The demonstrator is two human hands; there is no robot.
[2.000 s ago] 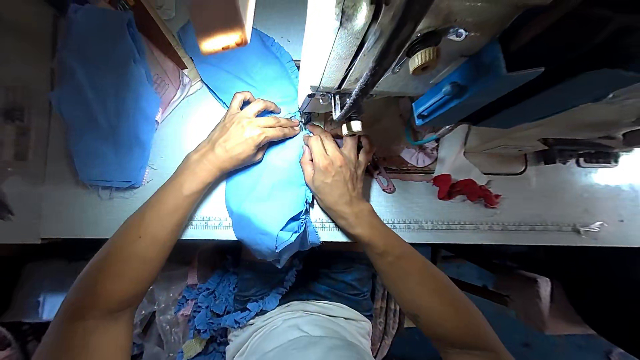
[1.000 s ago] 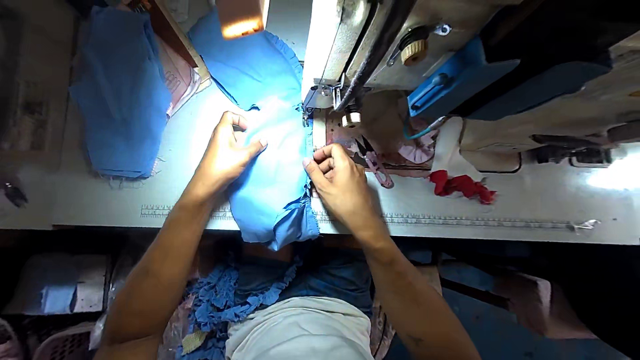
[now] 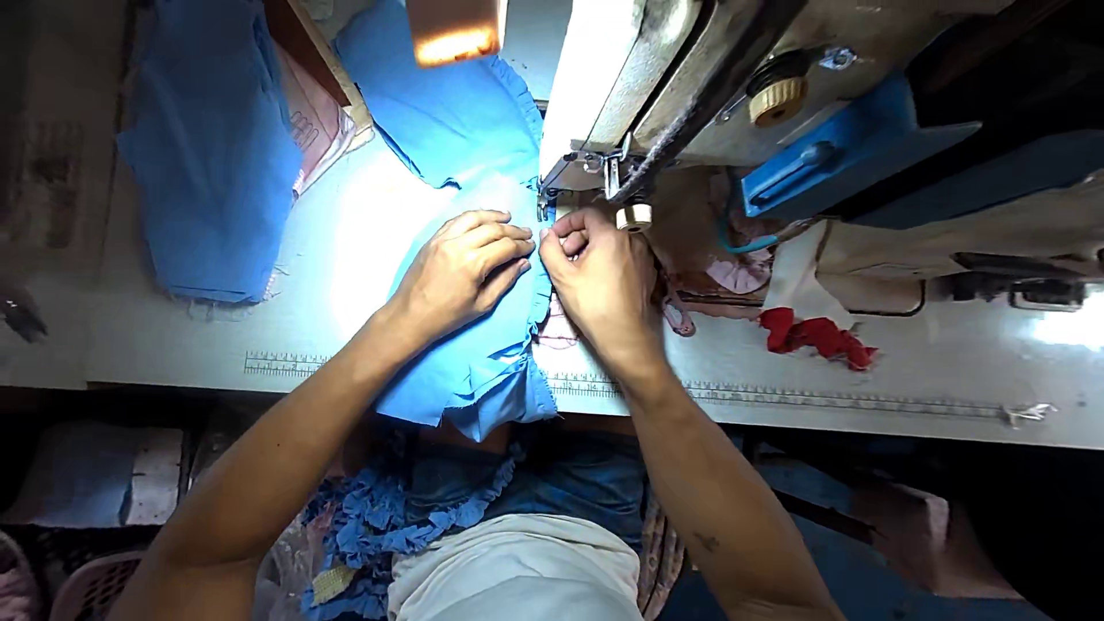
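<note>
Blue fabric (image 3: 466, 354) with a ruffled edge lies along the left side of the sewing machine's presser foot (image 3: 542, 205), its far part spread behind the needle area. My left hand (image 3: 470, 263) rests palm down on the fabric, fingers pointing at the foot. Just in front of the foot, my right hand (image 3: 604, 280) pinches the fabric's ruffled edge between thumb and index finger. Both hands' fingertips are close together but apart. The sewing machine (image 3: 604, 69) stands above and to the right. Whether the needle is in the cloth cannot be told.
Folded blue fabric pieces (image 3: 216, 164) lie at the left, beside pink fabric (image 3: 315, 121). A measuring tape strip (image 3: 776, 394) runs along the table's near edge. At the right are a red fabric scrap (image 3: 815, 336) and pink-handled scissors (image 3: 679, 317). Gathered blue strips (image 3: 379, 517) hang below the table.
My left hand, lifted with fingers curled a second ago, now lies flatter on the fabric and closer to the foot. My right hand has moved nearer to the foot.
</note>
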